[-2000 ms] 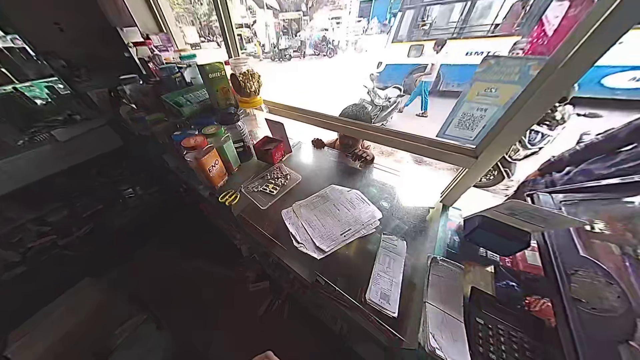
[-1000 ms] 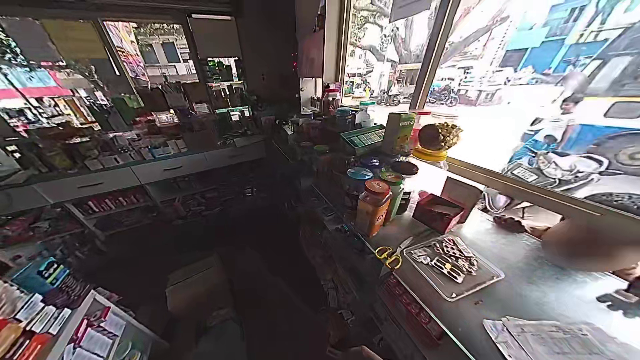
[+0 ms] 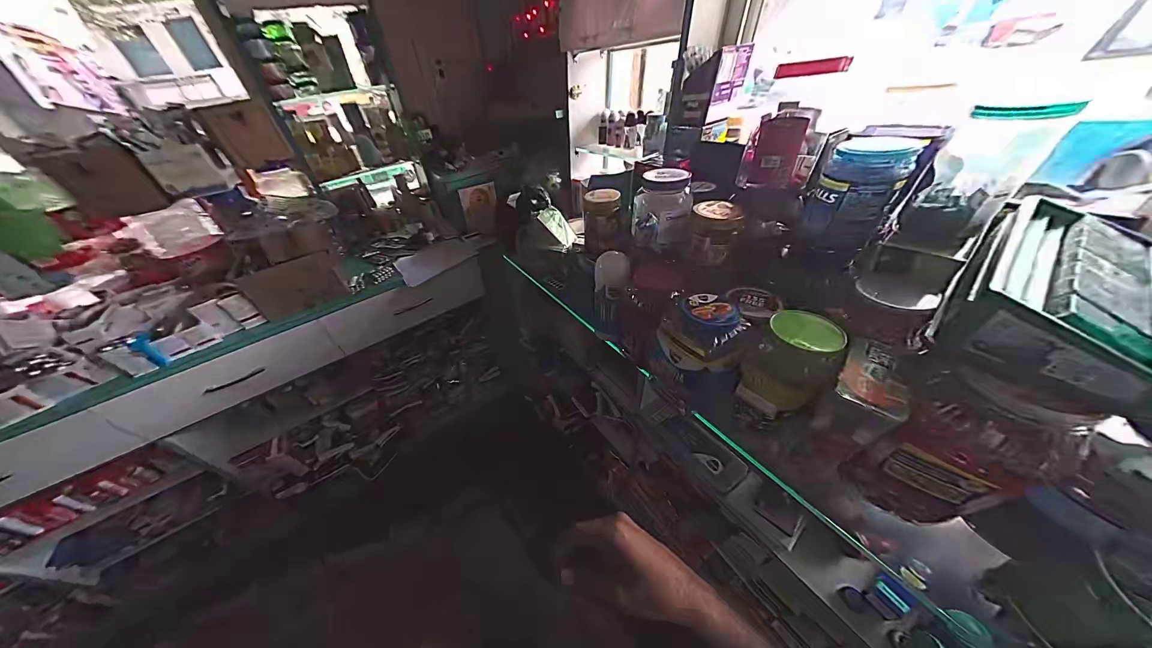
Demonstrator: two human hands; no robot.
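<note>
Low in the view, right of the middle, my right hand [image 3: 630, 562] hangs beside the glass-topped counter, fingers curled; shadow and blur hide whether anything is in it. The counter's green glass edge [image 3: 765, 472] runs just to the right of the hand. On that counter stand a jar with a green lid [image 3: 792, 360], a jar with a blue lid [image 3: 697, 337] and, behind them, a clear jar with a white lid [image 3: 661, 211]. My left hand is out of view.
Along the left runs a counter with white drawers [image 3: 234, 378], heaped with boxes and packets. Shelves with packed goods [image 3: 99, 495] lie under it. A large blue plastic jar [image 3: 859, 193] and a green box of packs [image 3: 1062, 297] stand at the right. Between the counters is a dark aisle.
The view has swung far left, from the window counter with papers and scissors to the corner where the two counters come together. My right hand now shows plainly at the bottom.
</note>
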